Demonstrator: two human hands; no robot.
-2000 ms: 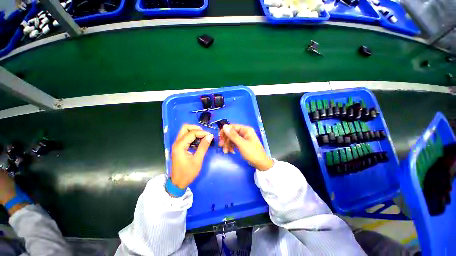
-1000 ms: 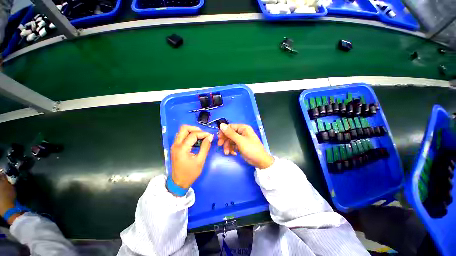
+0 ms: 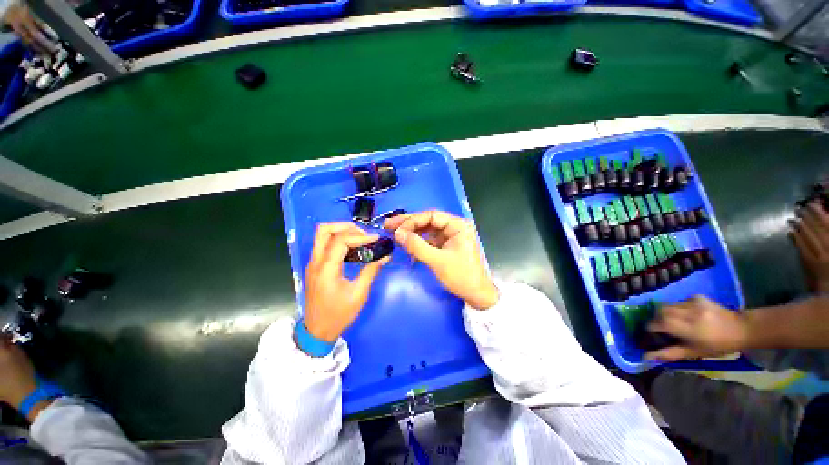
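My left hand (image 3: 336,277), with a blue wrist band (image 3: 314,339), holds a black housing (image 3: 371,251) between thumb and fingers over the blue work tray (image 3: 400,345). My right hand (image 3: 443,254) is at the housing's right end with thumb and fingertips pinched together; whether a small part is between them cannot be told. Several black units (image 3: 374,176) with thin silver pieces lie at the top of the tray, just beyond my hands. Tiny dark parts (image 3: 417,367) lie near the tray's near edge.
A right-hand tray (image 3: 582,313) holds rows of green-and-black units (image 3: 636,219); another person's hand (image 3: 695,327) reaches into its near end. Loose dark parts (image 3: 251,75) lie on the green belt (image 3: 364,100). At left, another person's hand (image 3: 14,374) is near dark parts (image 3: 80,283).
The black housing shows more between my fingers. Another person's hand has come into the right-hand tray, and the tilted tray at far right is gone. Belt parts have moved left.
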